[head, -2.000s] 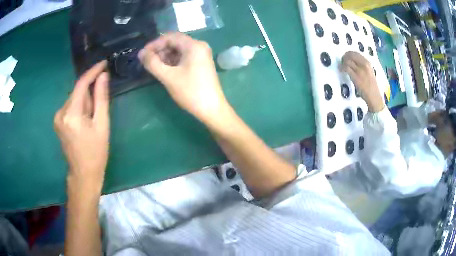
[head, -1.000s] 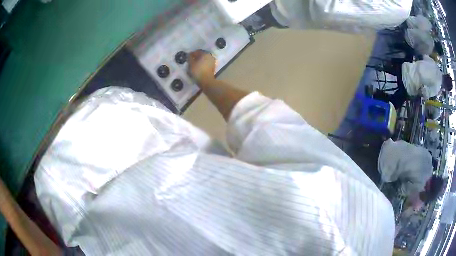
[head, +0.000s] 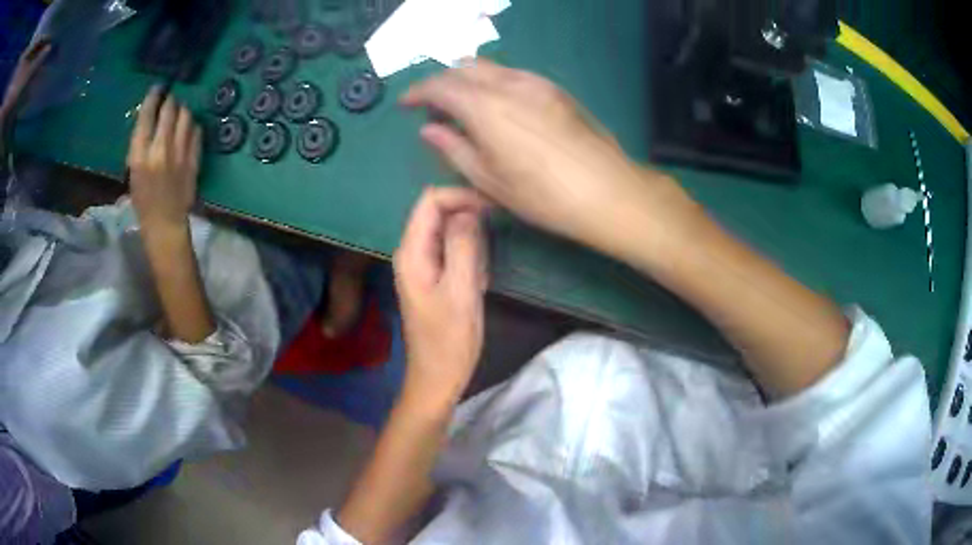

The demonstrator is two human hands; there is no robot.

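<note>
Several round dark discs lie in a loose group on the green bench at the upper left. One disc lies just left of my right hand's fingertips. My right hand is slightly blurred above the bench, thumb and fingers apart, with nothing visible between them. My left hand is below it near the bench edge, fingers curled; whether it holds something is hidden. The black jig lies at the upper right, away from both hands.
A white crumpled wipe is behind the discs. At the right are a clear bag, a squeeze bottle, a thin rod and a white tray's edge. Another person's hand rests beside the discs at left.
The view has swung from the lower tray at the right to the left part of the bench. My right hand has moved from that tray to beside the loose discs. Both hands are now close together.
</note>
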